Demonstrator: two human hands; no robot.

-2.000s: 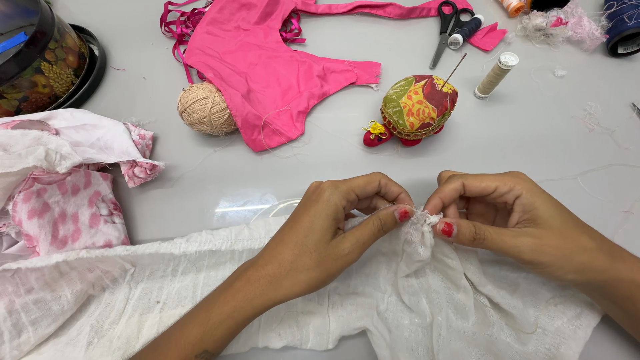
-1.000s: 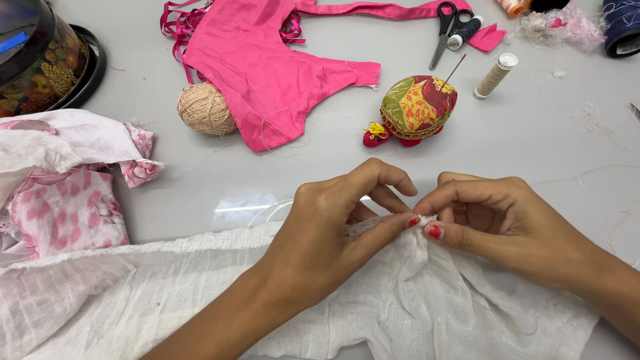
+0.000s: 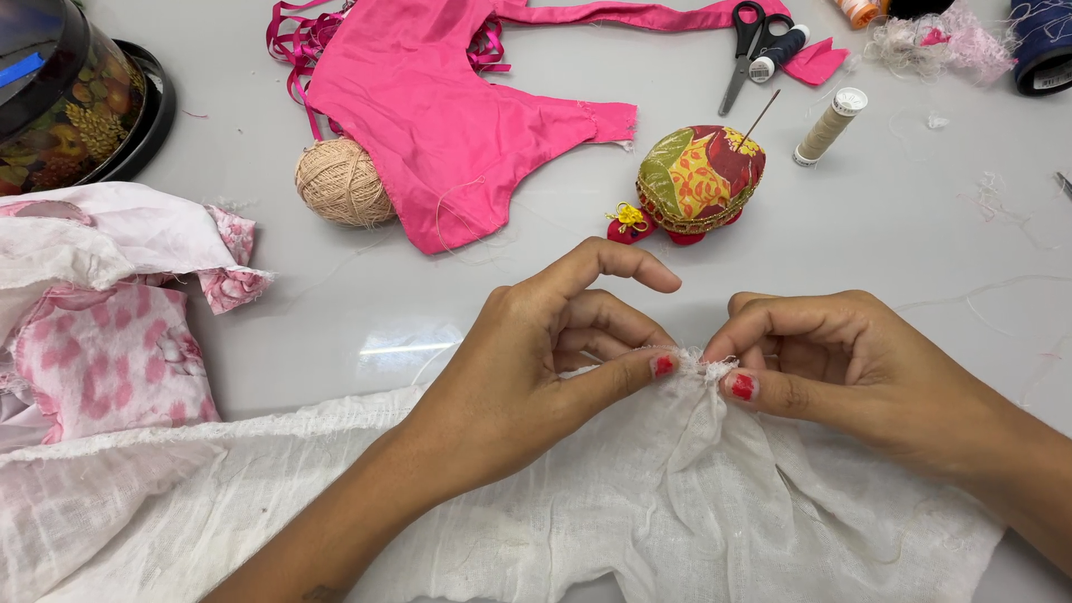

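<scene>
A sheer white fabric (image 3: 519, 519) lies along the front of the table, its upper edge gathered and frayed. My left hand (image 3: 553, 360) pinches that edge between thumb and a bent finger, the index finger raised clear of the cloth. Close beside it, my right hand (image 3: 821, 368) grips the same bunched edge between thumb and index finger. A short gathered bit of cloth shows between the two thumbs. Whether a needle is held there cannot be seen. Beyond the hands sits a turtle-shaped pincushion (image 3: 699, 180) with a needle standing in it.
Pink satin fabric (image 3: 435, 109) lies at the back against a beige yarn ball (image 3: 343, 182). Scissors (image 3: 745, 59), a dark thread spool (image 3: 779, 52) and a beige spool (image 3: 829, 127) are at back right. Pink-and-white cloth (image 3: 117, 360) and a black round container (image 3: 67, 100) stand left.
My left index finger has lifted away from the fabric edge. The two hands remain close together on the gathers, and the cloth bunched between them has shifted slightly.
</scene>
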